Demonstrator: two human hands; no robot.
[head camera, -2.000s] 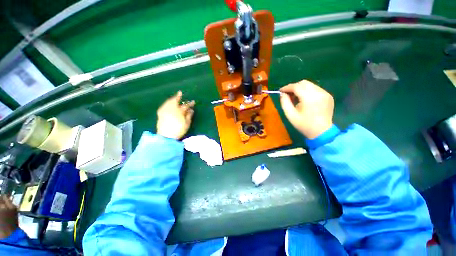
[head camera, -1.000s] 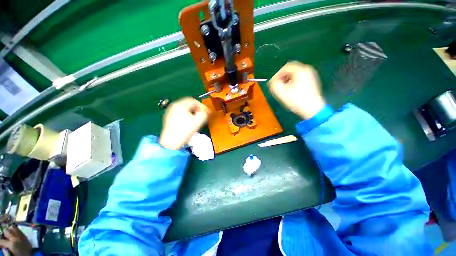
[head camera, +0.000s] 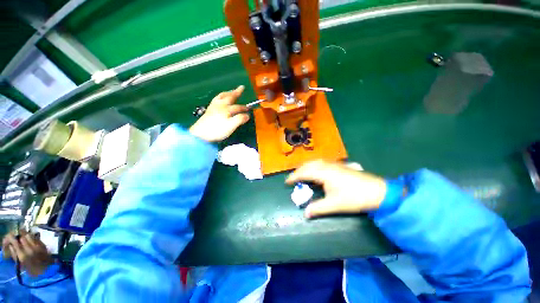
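The orange toggle press (head camera: 301, 158) stands mid-bench with its dark ring nest (head camera: 297, 137) exposed; no separate workpiece can be made out in it. My left hand (head camera: 220, 116) is beside the press, fingers apart, fingertips close to the left side rod (head camera: 256, 103); whether they touch is unclear. My right hand (head camera: 344, 188) is in front of the base, thumb and fingers spread around the small white bottle with a blue tip (head camera: 302, 195), not visibly closed on it. The right side rod (head camera: 321, 89) is free.
A crumpled white wipe (head camera: 243, 160) lies left of the base. Small dark parts lie behind my left hand (head camera: 199, 111) and at right rear (head camera: 436, 59), by a grey block (head camera: 459, 83). A white box (head camera: 123, 152) and another person's hands (head camera: 28, 253) are left.
My right hand has left the right rod area and come down to the bottle. My left hand has moved up beside the left rod, its fingers now spread. The camera view has shifted slightly.
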